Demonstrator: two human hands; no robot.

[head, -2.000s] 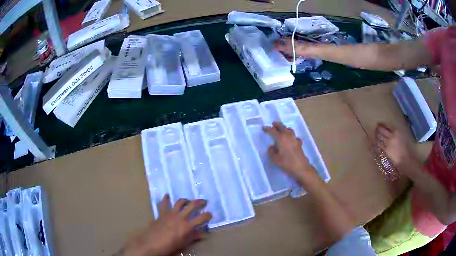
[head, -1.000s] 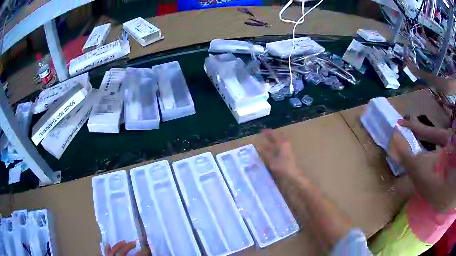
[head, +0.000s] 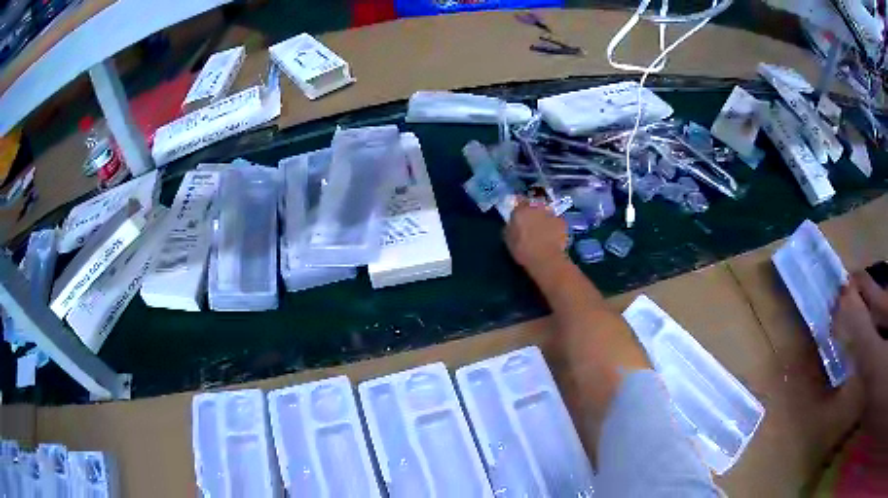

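Note:
My right hand (head: 537, 233) reaches over the dark belt with its fingers on a small clear piece (head: 486, 185) at the left edge of the accessory pile (head: 584, 204). The fingers close on it; fine detail is blurred. My left hand is out of the picture. Several empty-looking translucent white inner trays (head: 425, 428) lie side by side on the cardboard-covered bench, cut off by the lower edge. Another inner tray (head: 693, 381) lies slanted to the right of my forearm.
Clear trays (head: 355, 199) and white cartons (head: 414, 229) lie on the belt. A white cable (head: 633, 146) hangs over the pile. Another person's hand (head: 862, 316) holds a tray (head: 814, 292) at right. A metal shelf post (head: 122, 117) stands at left.
My right hand has moved from beside the trays onto the pile. My left hand has left the picture. A tray now lies slanted at right. The clear trays and carton on the belt have shifted.

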